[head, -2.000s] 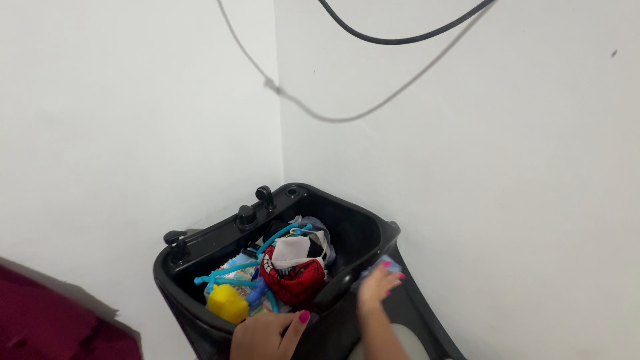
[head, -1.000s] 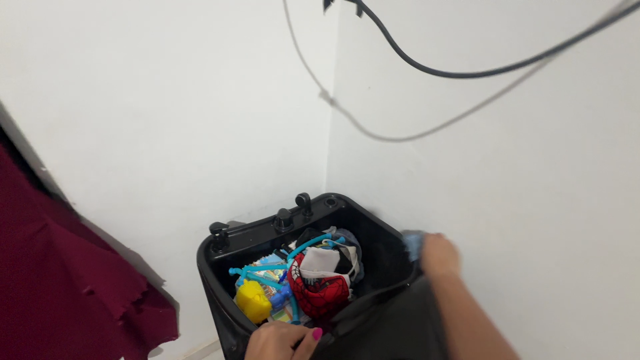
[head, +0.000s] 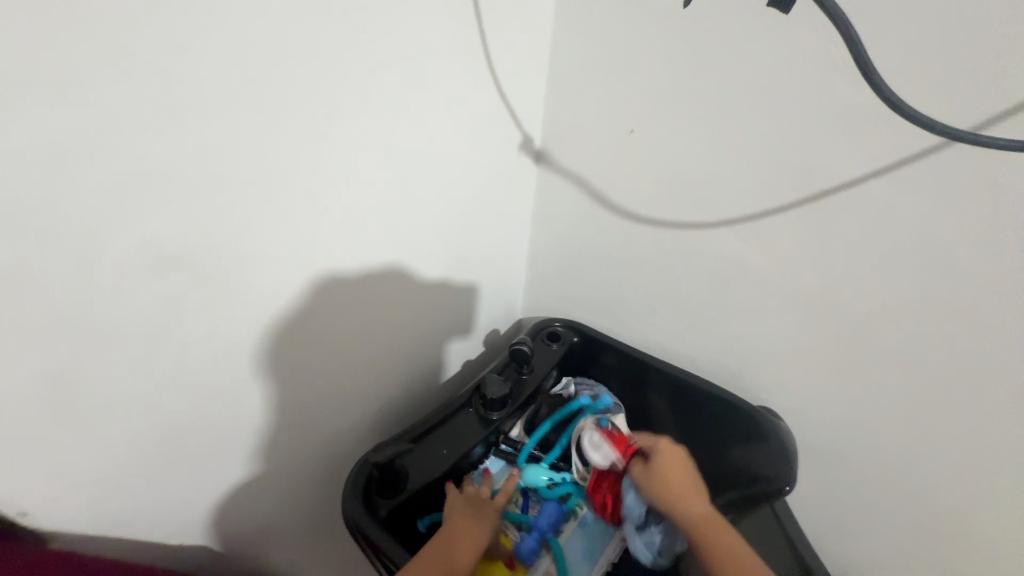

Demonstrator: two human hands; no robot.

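Observation:
Both hands reach into a black plastic bin [head: 688, 384] holding mixed items. My right hand [head: 668, 476] grips a red and white cloth item [head: 606, 488] at the right of the pile; a light blue cloth [head: 646, 524] hangs just below that hand. My left hand [head: 474, 508] rests with fingers spread on the left of the pile, beside a turquoise toy with long limbs [head: 544, 477]. Near it lie a blue plastic toy [head: 540, 532] and a yellow object [head: 500, 560], partly hidden by my left forearm.
The bin stands in a corner between white walls [head: 760, 280]. A dark cable [head: 880, 88] hangs at the upper right, its shadow on the wall. Dark red cloth [head: 88, 556] shows at the lower left. Black knobs [head: 494, 392] stand on the bin's back ledge.
My left hand has moved from the bin's front edge into the pile. My right hand has moved from the right side of the bin to the red and white cloth item and taken hold of it.

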